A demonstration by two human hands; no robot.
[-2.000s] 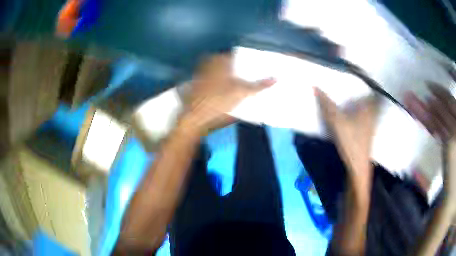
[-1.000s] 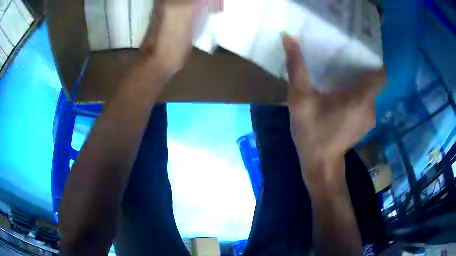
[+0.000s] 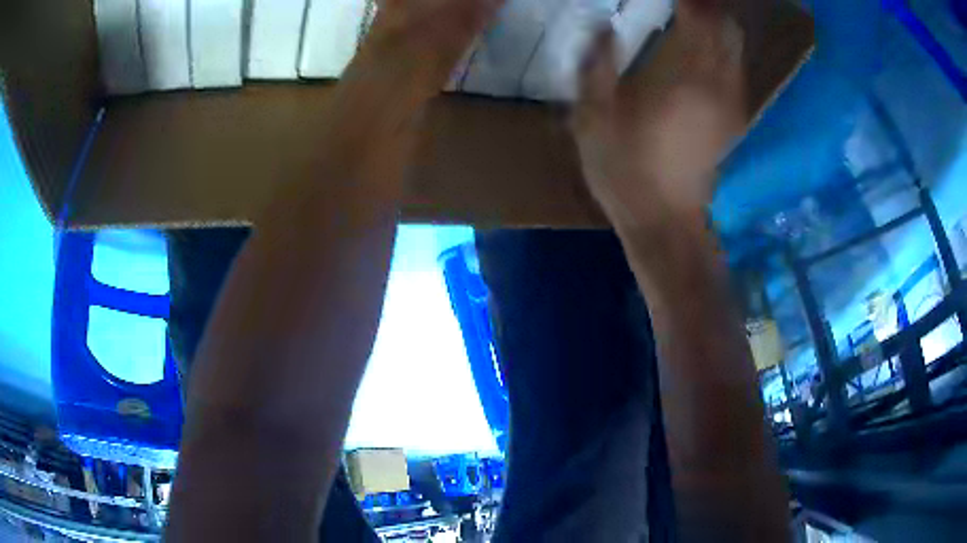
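An open brown shipping carton (image 3: 212, 159) lies across the top of the view, its near wall facing me. White product boxes (image 3: 217, 42) stand in a row inside it at the left, and more white boxes (image 3: 520, 48) are at the middle right. My left hand (image 3: 435, 16) reaches into the carton, cut off by the top edge; its fingers are not clear. My right hand (image 3: 663, 106) is at the right end of the white boxes, thumb against them, blurred, with its fingertips near the top edge.
A blue plastic stool (image 3: 117, 339) with side openings stands below the carton at the left. My dark-clad legs (image 3: 562, 350) are below the carton, with glossy light-blue floor (image 3: 419, 350) between them. A small brown carton (image 3: 379, 470) is at the bottom. Dark metal frames (image 3: 848, 308) show at the right.
The white boxes held between my hands at an angle above the carton now sit inside it at the middle right. Both hands have moved up in view.
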